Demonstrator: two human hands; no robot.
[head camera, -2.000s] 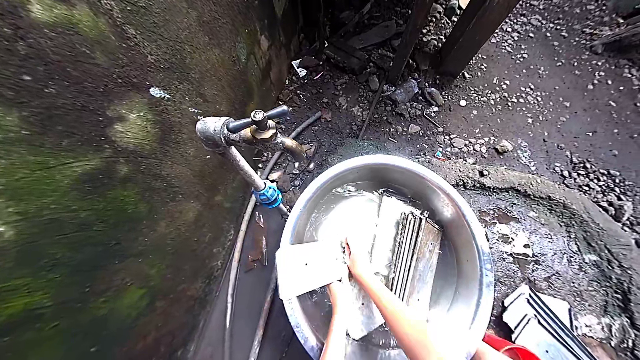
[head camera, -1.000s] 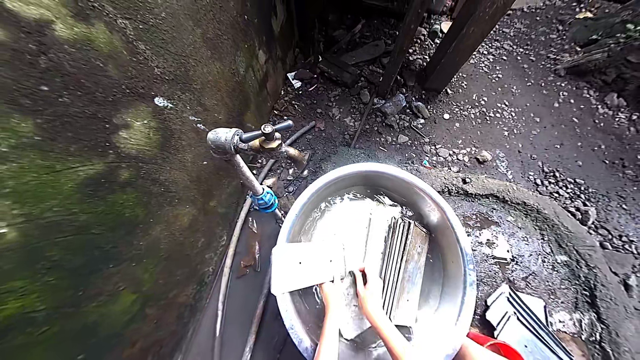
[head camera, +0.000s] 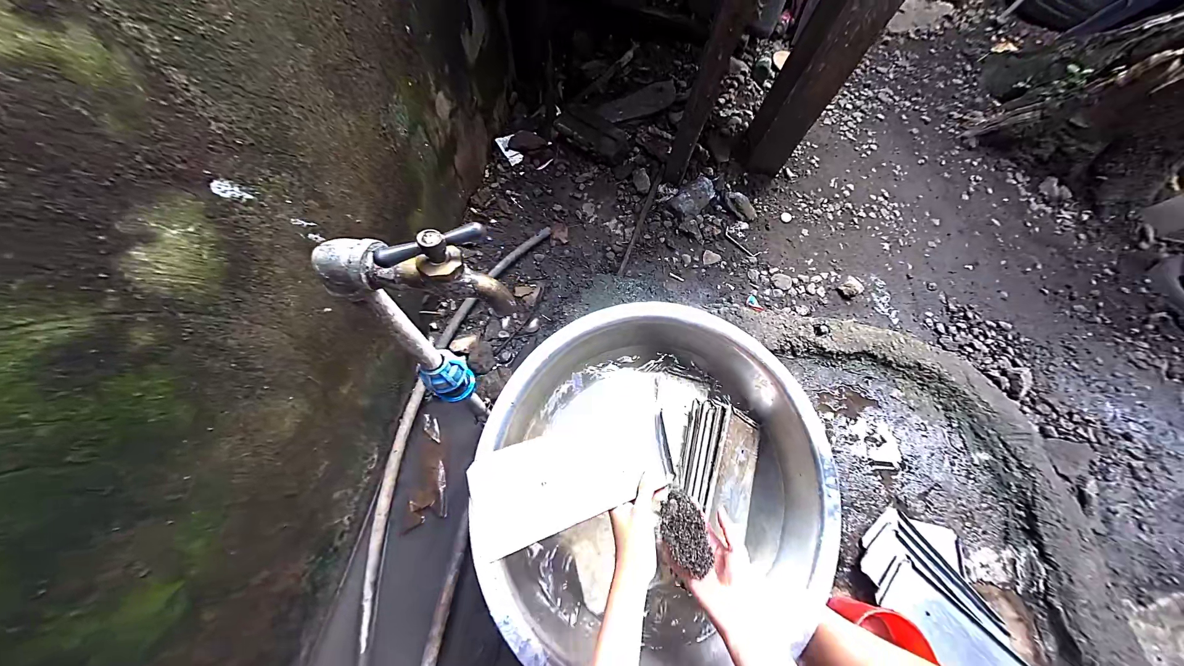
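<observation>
A wide metal basin (head camera: 823, 462) holds water and a stack of thin flat slabs (head camera: 705, 444), material unclear. My left hand (head camera: 636, 523) grips one end of a pale flat slab (head camera: 546, 486), which reaches over the basin's left side. In my right hand (head camera: 721, 560) is a dark, rough scouring pad (head camera: 685, 534), turned upward just right of the slab. Glare washes out part of the slab and of the pale pieces in the water behind it. A further forearm (head camera: 856, 643) shows at the lower right edge of the basin.
A brass tap (head camera: 439, 268) on a pipe with a blue fitting (head camera: 449, 377) stands left of the basin, by a mossy wall (head camera: 185, 370). Hoses (head camera: 393, 490) run along the ground. At right lie more flat slabs (head camera: 934, 583) and a red plastic container (head camera: 888, 624), inside a low concrete curb (head camera: 971, 398).
My right hand has come away from the slab toward the right, and the pad now shows in it. My left hand still holds the pale slab.
</observation>
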